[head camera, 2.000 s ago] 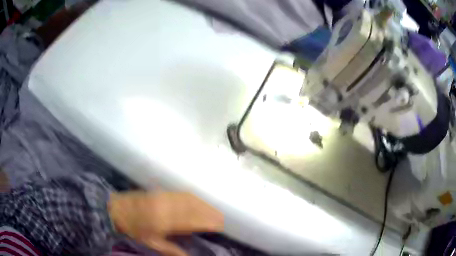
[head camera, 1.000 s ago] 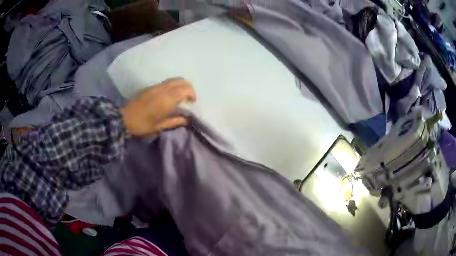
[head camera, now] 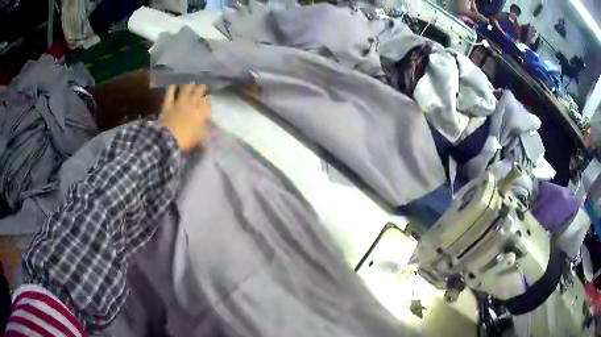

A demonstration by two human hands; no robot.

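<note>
A large lilac-grey garment panel [head camera: 244, 230] lies spread over the near part of the white table [head camera: 316, 178] and down past its front edge. My left hand [head camera: 189, 117], in a checked sleeve, is at the panel's far left end. Its fingers are apart and slightly blurred; whether they pinch the cloth cannot be told. The cream sewing machine head [head camera: 484, 237] is at the lower right, its lamp glow on the needle plate [head camera: 395, 280]. My right hand is not in view.
More grey cloth [head camera: 343, 118] lies along the table's far side, with white and dark pieces [head camera: 455, 92] behind. A grey garment pile [head camera: 39, 138] is at the far left. A black band [head camera: 537, 289] wraps the machine arm. Other people show at the upper right.
The view has shifted. My left hand has moved away from me along the table, and the grey panel now spreads farther over the white top than one second ago.
</note>
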